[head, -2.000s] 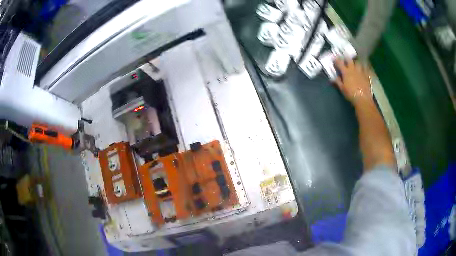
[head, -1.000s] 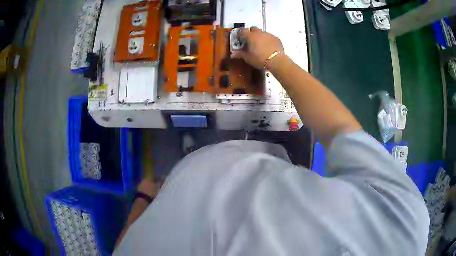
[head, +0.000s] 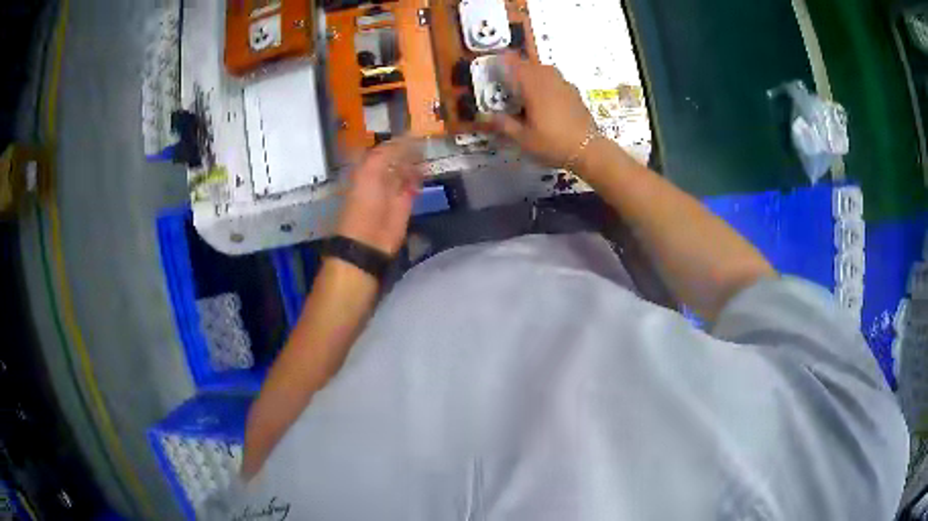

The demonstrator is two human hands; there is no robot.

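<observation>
My right hand (head: 544,114) has its fingers on a white socket unit (head: 493,85) at the near part of the right orange fixture (head: 446,63). A second white unit (head: 483,24) sits in the same fixture just beyond it. My left hand (head: 383,191), blurred, is over the machine's front edge, near the middle orange fixture (head: 347,100); I see nothing in it. The middle fixture shows dark and metal parts and no white unit. The left orange fixture (head: 295,41) holds a white unit (head: 266,33) and is cut off by the top edge.
The white machine table (head: 219,133) has a small display (head: 431,199) at its front. Blue crates (head: 181,305) with white units stand at lower left. At right are a dark green bench (head: 712,112), a clear plastic bag (head: 814,130), a blue sheet (head: 748,226) and a row of white units (head: 849,244).
Two white units now sit in the right fixture; my right hand has moved to the nearer one. My left hand has risen from beside my body to the machine's front edge. The view has shifted.
</observation>
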